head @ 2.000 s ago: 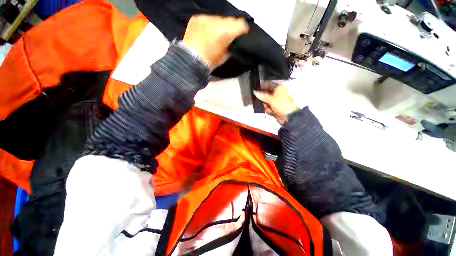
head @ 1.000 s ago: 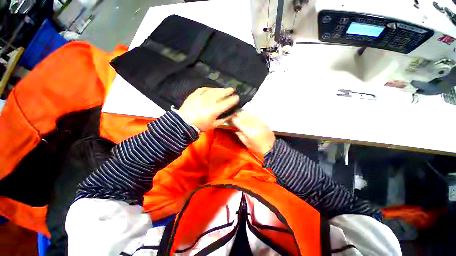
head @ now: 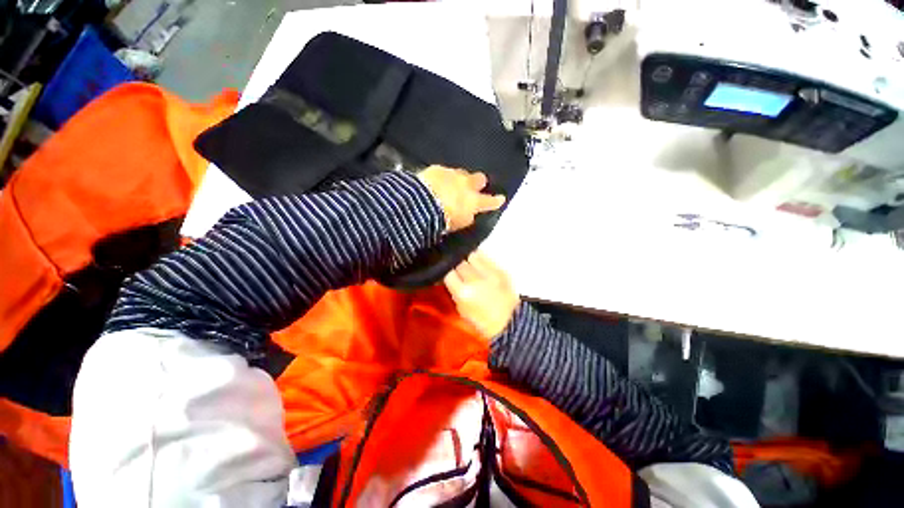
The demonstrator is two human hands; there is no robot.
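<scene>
The black padded back panel [head: 446,119] lies on the white tabletop, its right end beside the needle area of the sewing machine. A camouflage webbing strip [head: 309,117] runs along it, crossed by a plain black band [head: 382,104]. The panel's near edge hangs over the table's front edge. My left hand [head: 461,197] lies on the panel near its right end, fingers apart, pressing it down. My right hand [head: 483,294] is at the panel's near edge, its fingertips touching the rim; whether they pinch it cannot be told.
The machine head carries a control panel [head: 768,102] with a lit screen at upper right. Silver thread snips [head: 716,224] lie on the tabletop [head: 615,253] right of the needle. An orange and black heap [head: 94,189] is at left, with a blue crate [head: 84,79] behind.
Two seconds ago the panel was lifted and folded in my hands; it now lies flat. Since one second ago, my left hand has moved right over it and the panel's near edge has come over the table edge.
</scene>
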